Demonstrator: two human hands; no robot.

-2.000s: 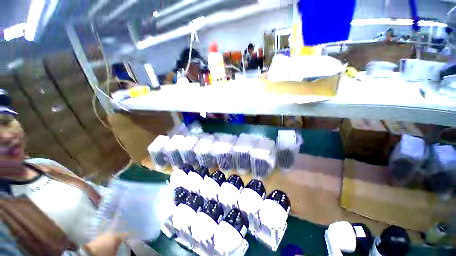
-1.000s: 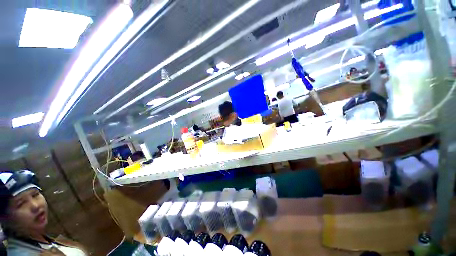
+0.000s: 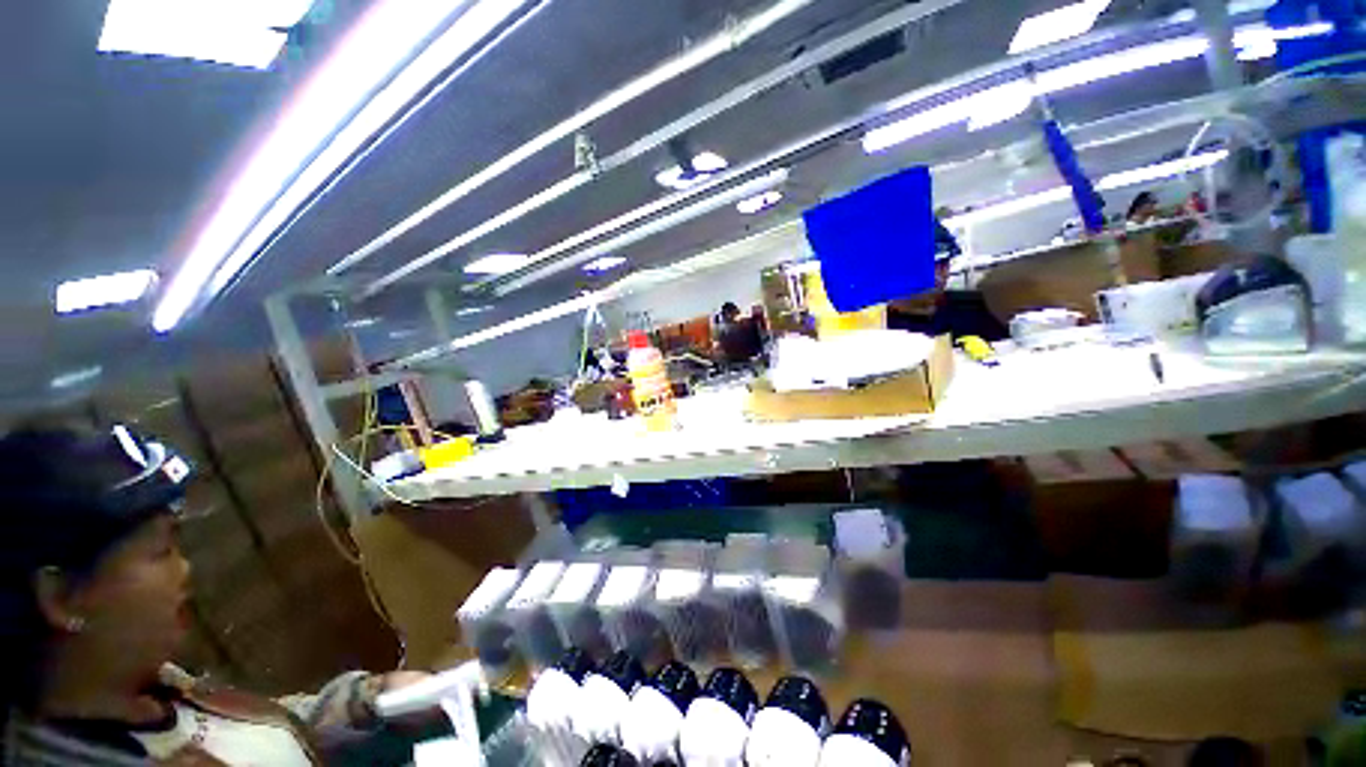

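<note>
Neither of my hands is in the picture. White dome security cameras with black ball heads (image 3: 715,719) stand in a row at the lower middle, their lower parts cut off by the bottom edge. Behind them is a row of clear plastic packing shells (image 3: 682,599) with pale ends. One more shell (image 3: 867,568) stands apart at the right end of that row. The bench's green mat shows only in small parts.
A neighbouring worker (image 3: 90,599) is at the lower left, one arm stretched toward a white object. An overhead shelf (image 3: 719,456) crosses the view, holding an orange bottle with a red cap (image 3: 649,387) and an open carton (image 3: 854,399). Brown cardboard (image 3: 959,674) lies below.
The view has tilted up from two seconds ago, then slightly down and left from one second ago. The neighbouring worker has turned their head toward the bench and an arm now reaches out.
</note>
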